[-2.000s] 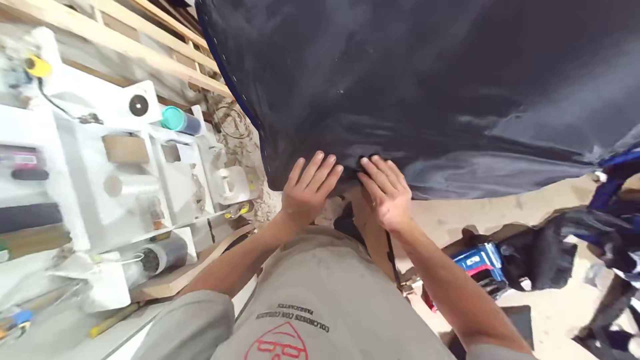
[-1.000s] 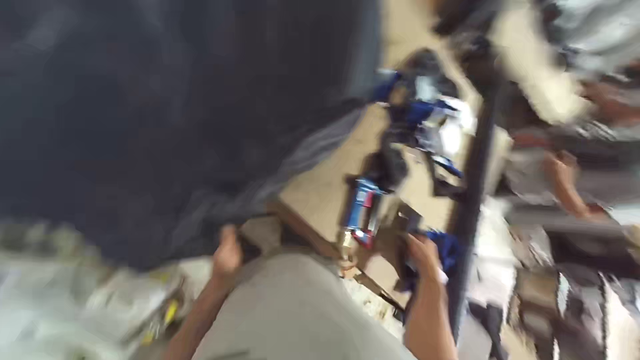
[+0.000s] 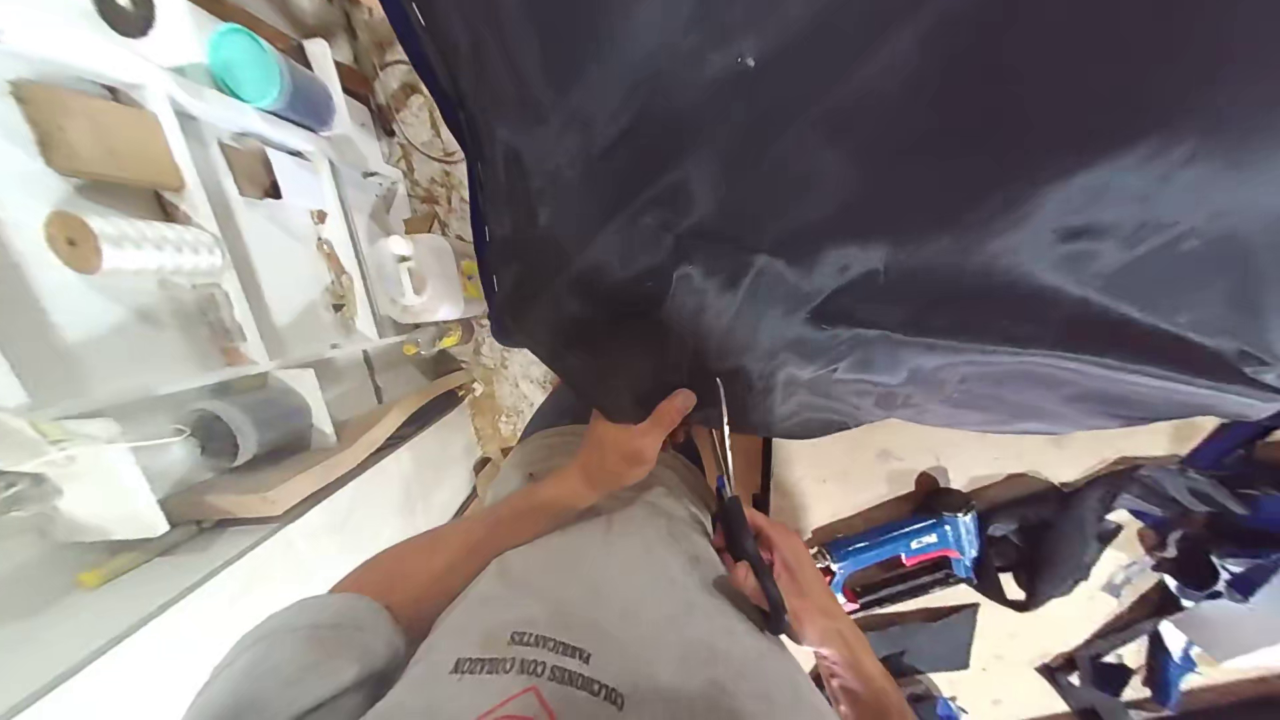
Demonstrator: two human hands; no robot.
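Dark, thin fabric (image 3: 900, 180) with a blue stapled border on its left side spreads over the upper part of the view. My left hand (image 3: 630, 440) pinches the fabric's near edge, thumb on top and fingers hidden below. In my right hand (image 3: 770, 570) are black-handled scissors (image 3: 742, 535), their blades parted and pointing up at the edge, just right of my left hand. Whether the blades touch the fabric I cannot tell.
A blue pneumatic stapler (image 3: 900, 555) lies on the wooden bench (image 3: 870, 460) at the right, among dark and blue fabric scraps (image 3: 1060, 530). White shelving (image 3: 250, 270) at the left holds a thread cone (image 3: 140, 245), a turquoise-lidded container (image 3: 245, 65) and a white jug (image 3: 425, 275).
Two seconds ago both hands lay on the fabric's near edge. One second ago the view had swung right, with my right hand near the stapler. Now my right hand holds scissors at the fabric's edge.
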